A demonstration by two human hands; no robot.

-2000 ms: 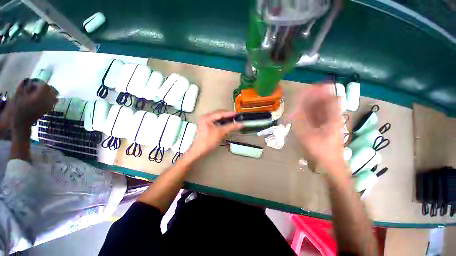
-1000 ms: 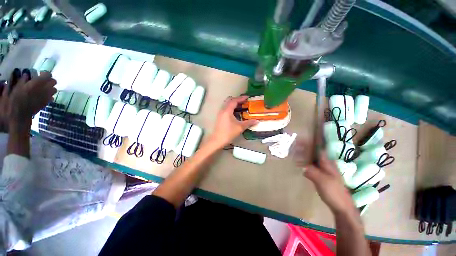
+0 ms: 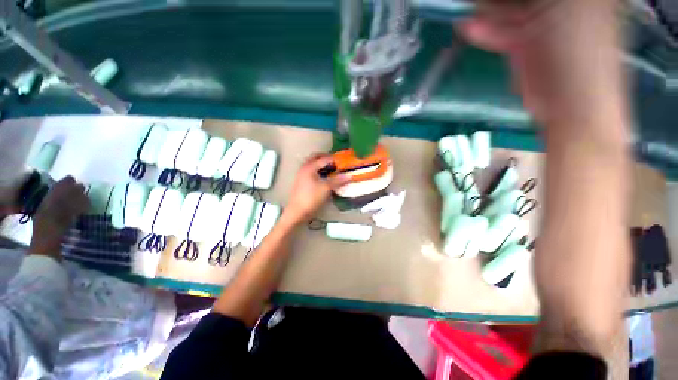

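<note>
My left hand (image 3: 309,187) is at the left side of the orange fixture (image 3: 361,165), thumb and fingers around a black part (image 3: 327,170) at its edge. The green press head (image 3: 364,135) stands right over the fixture. My right hand (image 3: 509,37) is raised at the upper right, blurred and partly cut off by the top edge, with its fingers at the upper end of the press lever (image 3: 438,73). A mint-green device (image 3: 349,231) with a cord loop lies in front of the fixture, near a crumpled white cloth (image 3: 389,209).
Two rows of green devices (image 3: 195,215) with black straps lie at left. More green devices (image 3: 467,236) are piled at right, black units (image 3: 654,252) beyond. A neighbouring worker's hand (image 3: 63,204) is at far left. The conveyor belt (image 3: 223,67) runs behind; a red-pink basket (image 3: 476,345) is below.
The lever has swung from hanging down to pointing up to the right, with my right hand raised at its end. My left hand stays at the fixture. The whole view has shifted.
</note>
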